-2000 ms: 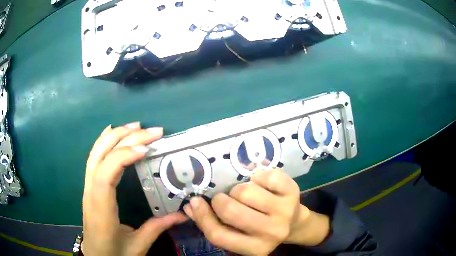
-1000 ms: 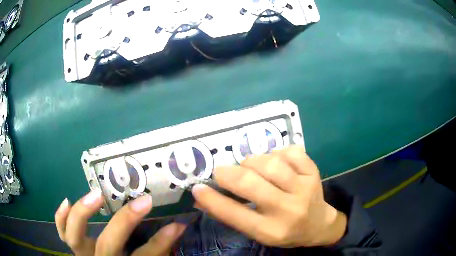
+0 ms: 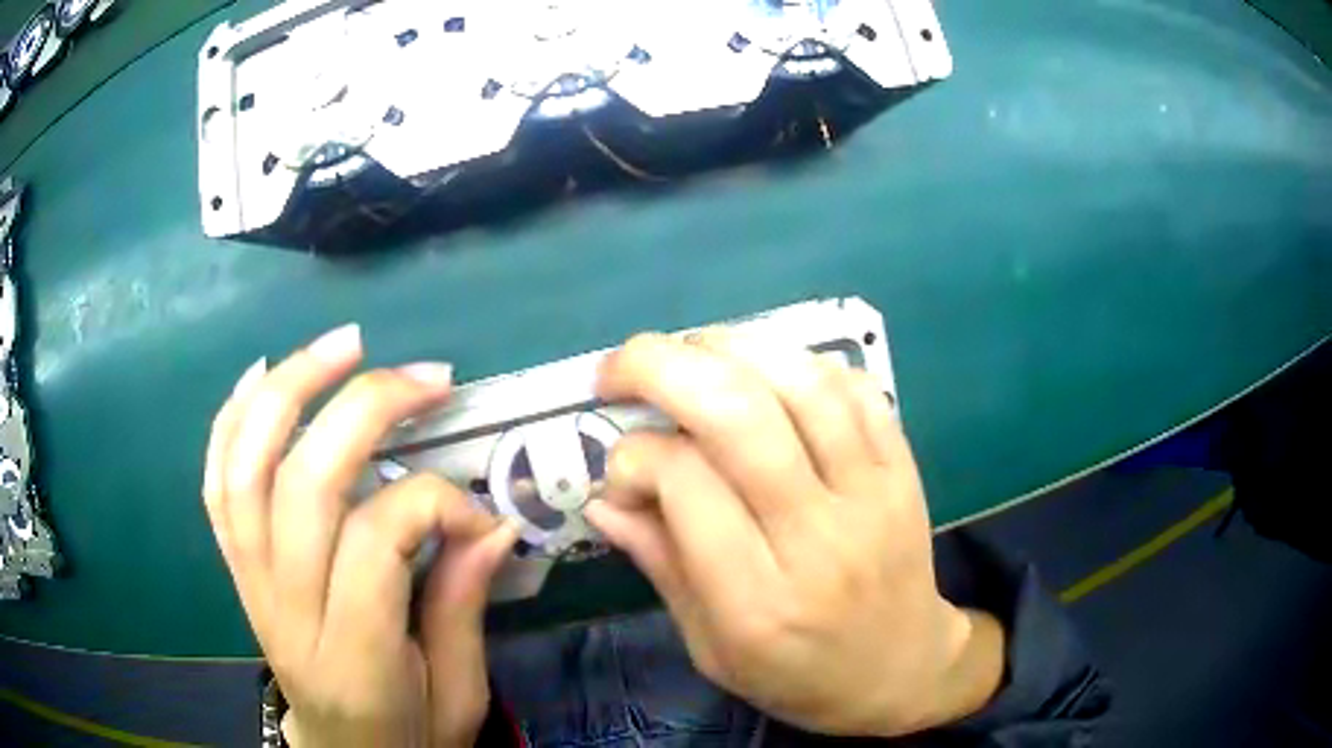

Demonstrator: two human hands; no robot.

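Note:
A long silver-grey frame plate (image 3: 504, 398) lies on the green bench near its front edge, tilted up to the right. Its middle round unit (image 3: 557, 468) shows between my hands, a pale ring with a grey centre tongue. The outer two units are mostly hidden by my hands. My left hand (image 3: 365, 541) is over the plate's left part, thumb and index fingertips together at the lower left of the middle ring. My right hand (image 3: 789, 526) covers the right part, its thumb and index fingertips at the ring's lower right. Whether the fingertips pinch a tiny part is hidden.
Stacked modules (image 3: 482, 132) with a bright top, dark side and thin hanging wires lie beyond the plate. Waiting modules (image 3: 15, 424) stand at the far left edge, and more round units (image 3: 37, 44) show at the top left. The bench's curved front edge runs below the plate.
The plate first slid left, then stayed nearly still. My right hand moved from below the rings to over the plate's right part. My left hand rose over the left part, and both hands meet at the middle ring.

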